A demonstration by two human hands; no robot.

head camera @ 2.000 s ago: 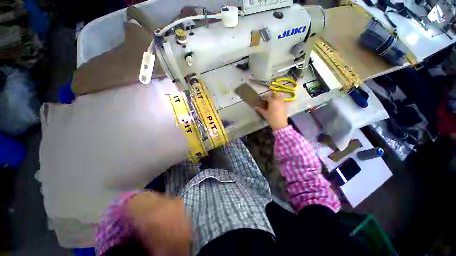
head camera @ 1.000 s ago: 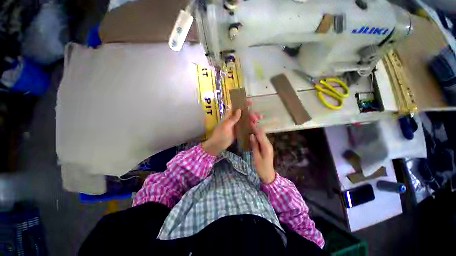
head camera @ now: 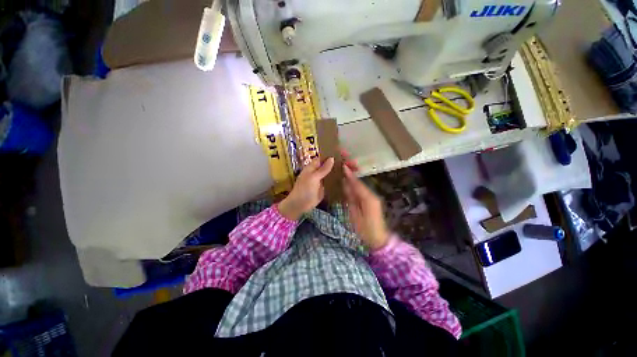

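My left hand (head camera: 305,190) holds a narrow brown strip (head camera: 328,139) upright in view at the front edge of the machine bed, thumb on its face. My right hand (head camera: 364,209) is at the strip's right side, slightly blurred; its fingertips are near or on the strip, and its grip cannot be made out. A second brown strip (head camera: 391,124) lies slanted on the bed to the right. A large pale panel (head camera: 160,153) lies left of the needle area, its near edge hanging down.
Yellow-handled scissors (head camera: 449,109) lie right of the second strip. Yellow tapes (head camera: 269,136) cross the bed. The white machine head (head camera: 391,24) spans above, with a lamp (head camera: 209,38) at its left. A phone (head camera: 498,248) lies on the side shelf.
Since the first frame, both hands have come together around a strip at the bed's front edge. Since the second, my right hand has shifted slightly down, and the view has moved.
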